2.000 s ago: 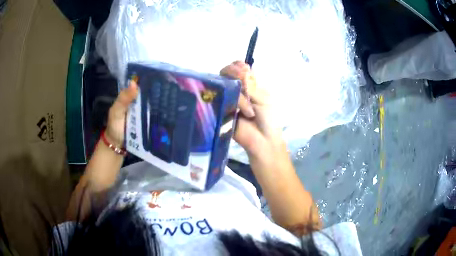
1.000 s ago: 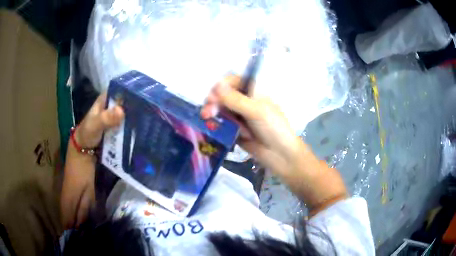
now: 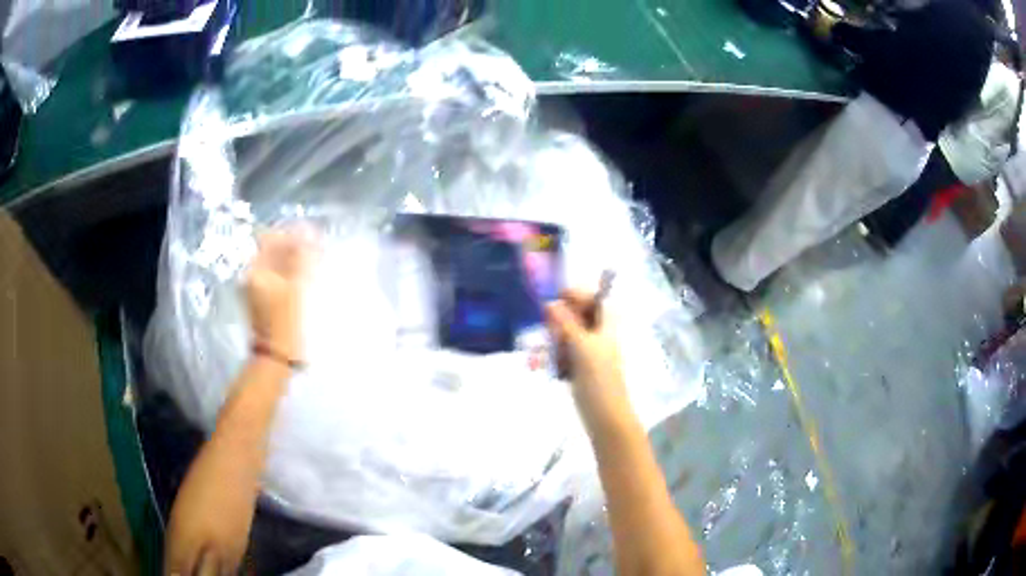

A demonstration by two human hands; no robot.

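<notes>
The dark blue retail box (image 3: 484,287), with a pink-purple glow and a white side strip, is over the big clear waste bag (image 3: 349,450). My right hand (image 3: 579,332) grips the box at its right edge, with the slim dark cutter (image 3: 605,285) sticking up from the same hand. My left hand (image 3: 279,281) is off the box, to its left and over the bag. It is blurred against the white plastic, so I cannot tell whether it holds film.
A green bench (image 3: 630,39) runs across the back, with a white-edged dark box (image 3: 169,51) at its left. A brown carton (image 3: 45,416) stands at the left. A person in light trousers (image 3: 827,186) is at the back right. Film scraps litter the grey floor (image 3: 731,473).
The view has tilted up, showing the bench. My left hand has let go of the box and moved away to the left. The box is now in my right hand alone, farther out over the bag.
</notes>
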